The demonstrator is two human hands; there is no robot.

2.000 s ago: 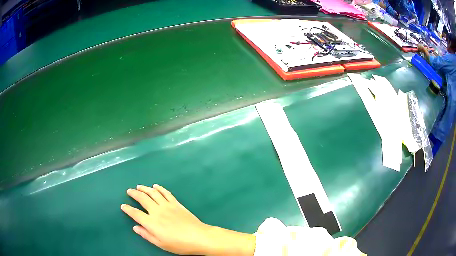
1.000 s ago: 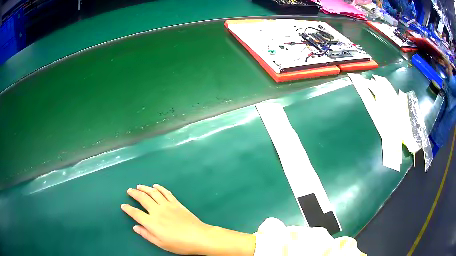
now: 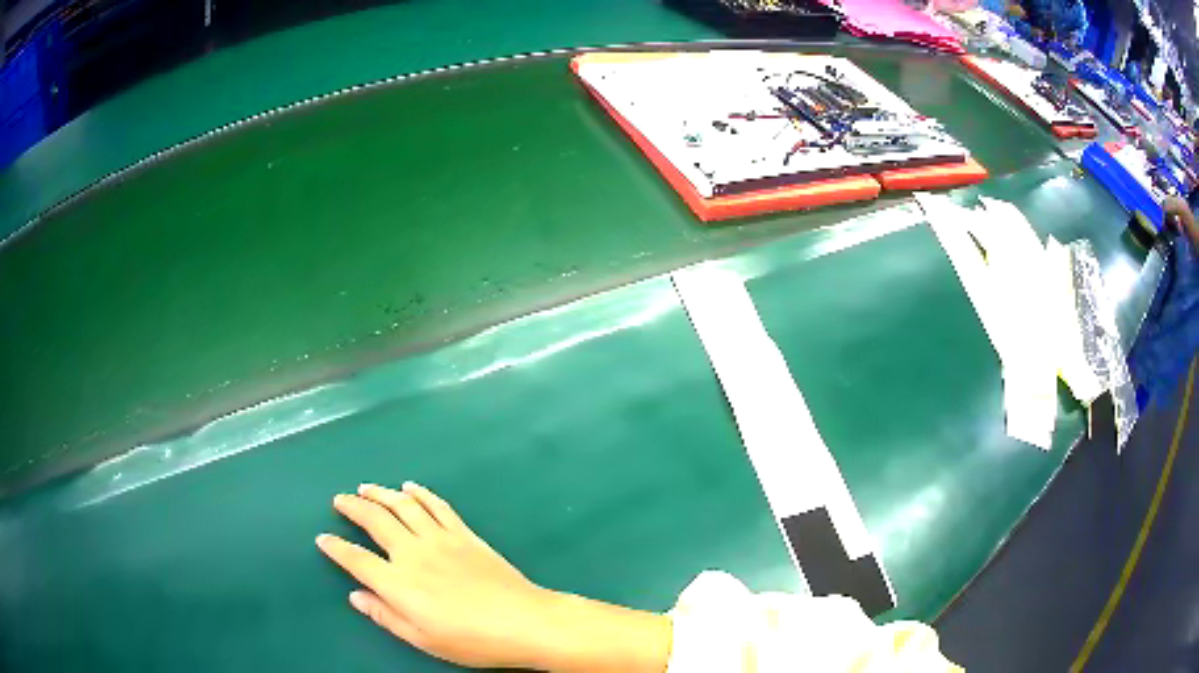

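My right hand lies bare, palm down, on the green bench top at the bottom, fingers apart and holding nothing. My left hand is not in view. A long white strip lies on the bench to the right of my right hand, not touching it, with a black patch at its near end. A white metal back panel with a circuit board and dark cables lies on a red-orange foam-edged pallet, beyond the bench strip and far from my hand.
Several white and pale yellow strips lie piled at the right edge of the bench. A second panel on a red-orange pallet is farther back. A blue bin stands at the right. Part of another person shows at the right edge.
The panel on its pallet has shifted left along the green surface. The person at the right has moved mostly toward the frame's edge. My right hand and the strips have not moved.
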